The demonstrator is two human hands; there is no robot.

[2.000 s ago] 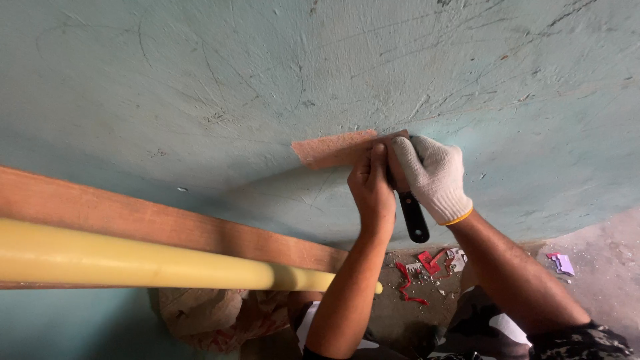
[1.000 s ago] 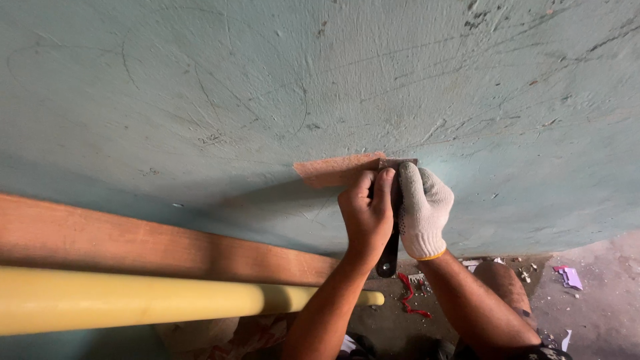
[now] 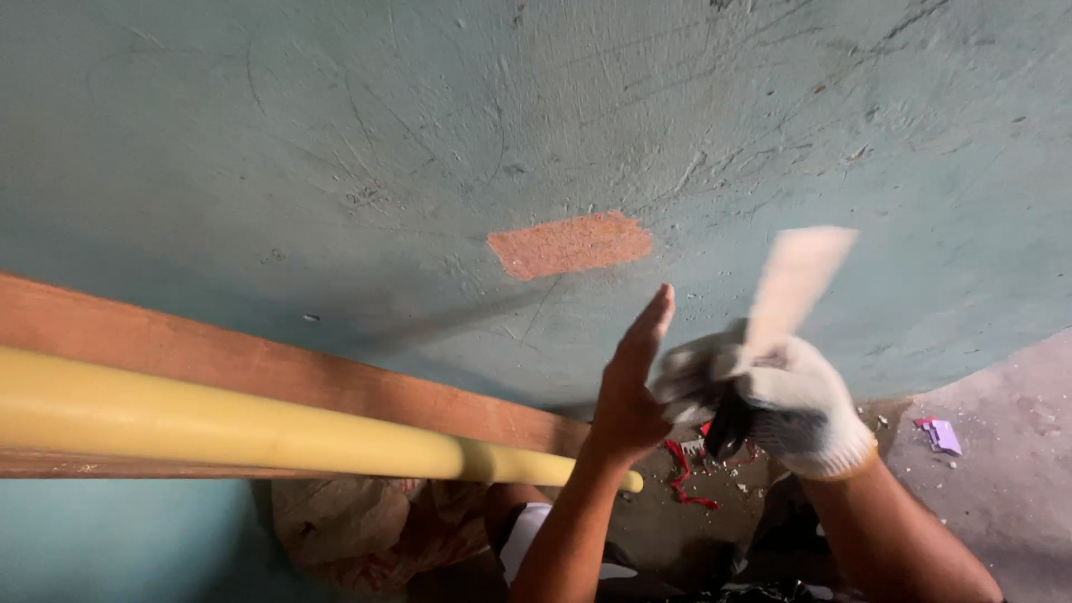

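My right hand, in a white knit work glove, is closed around the black handle of a putty knife or scraper. The blade points up and is blurred. My bare left hand holds nothing; its fingers are extended and it is just left of the gloved fingers, near the wall. Above and to the left of both hands, a reddish-orange bare patch with ragged edges shows in the scuffed blue-green painted wall. Neither hand is on the patch.
A yellow round rail runs along a reddish-brown board at the lower left. Below it lies a crumpled sack. Red scraps and pale chips are on the floor, with a purple piece farther right.
Both hands have left the wall beside the patch and moved right and down. The left hand has let go of the scraper, which now points upward in my right hand. More of the patch is visible.
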